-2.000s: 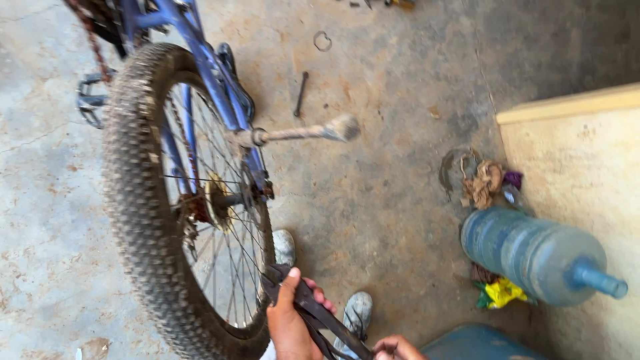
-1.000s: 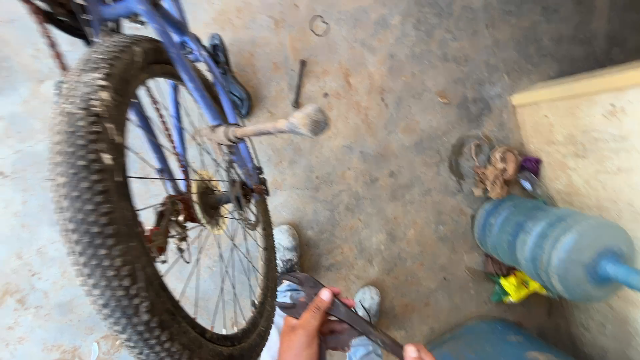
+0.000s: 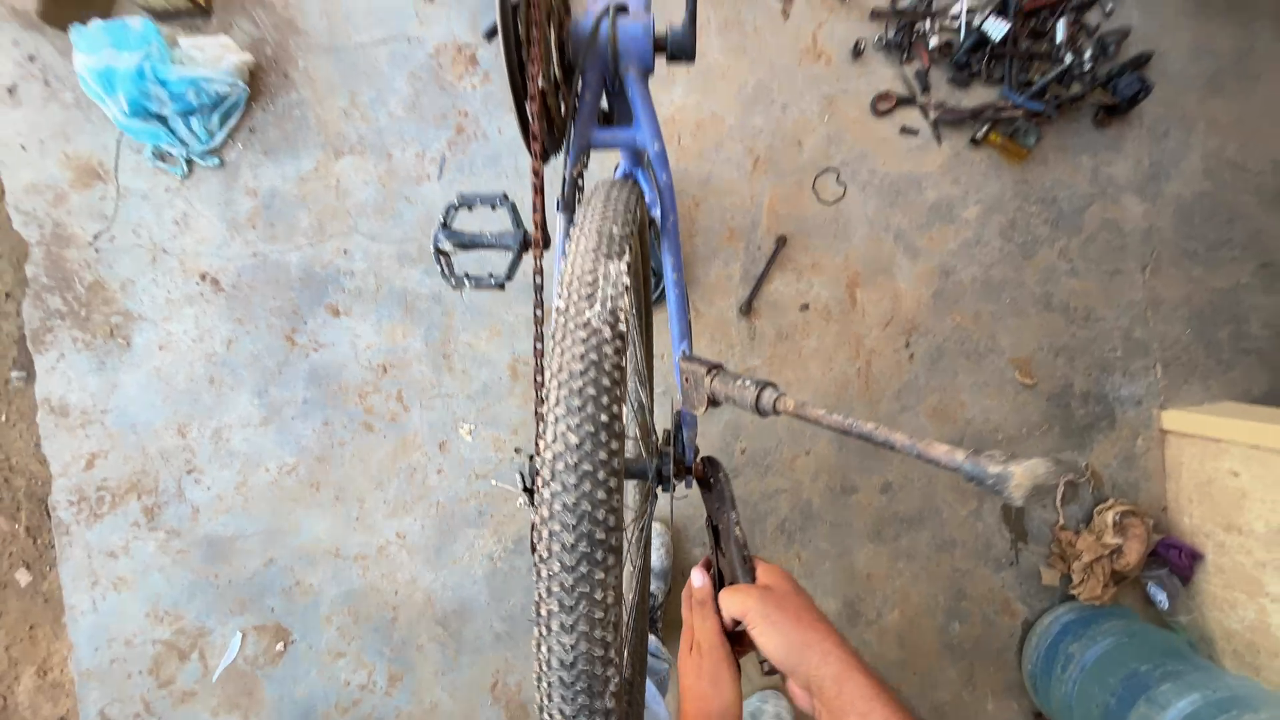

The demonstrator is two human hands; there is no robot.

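Note:
A bicycle's knobby rear tyre point(image 3: 590, 430) stands upright in the middle, with the blue frame point(image 3: 672, 250) running along its right side. A dark metal pair of pliers or wrench point(image 3: 728, 515) has its head against the axle end point(image 3: 690, 468) on the wheel's right. Both hands are round its lower part: my left hand point(image 3: 708, 640) on the left, my right hand point(image 3: 785, 625) on the right. The handle ends are partly hidden by my fingers. A kickstand point(image 3: 880, 432) sticks out to the right from the frame, just above the tool. The rusty chain point(image 3: 538, 300) runs left of the tyre.
A pedal point(image 3: 482, 240) juts out left of the chain. On the concrete floor lie a small wrench point(image 3: 763, 276), a wire ring point(image 3: 829, 186) and a pile of tools point(image 3: 1010, 60). A blue water bottle point(image 3: 1110, 660), crumpled brown material point(image 3: 1105, 550) and a wooden board point(image 3: 1225, 520) are at the lower right.
The tool, held away from the axle in the earlier frames, is now against the axle end. The view has swung so that the wheel appears nearly edge-on.

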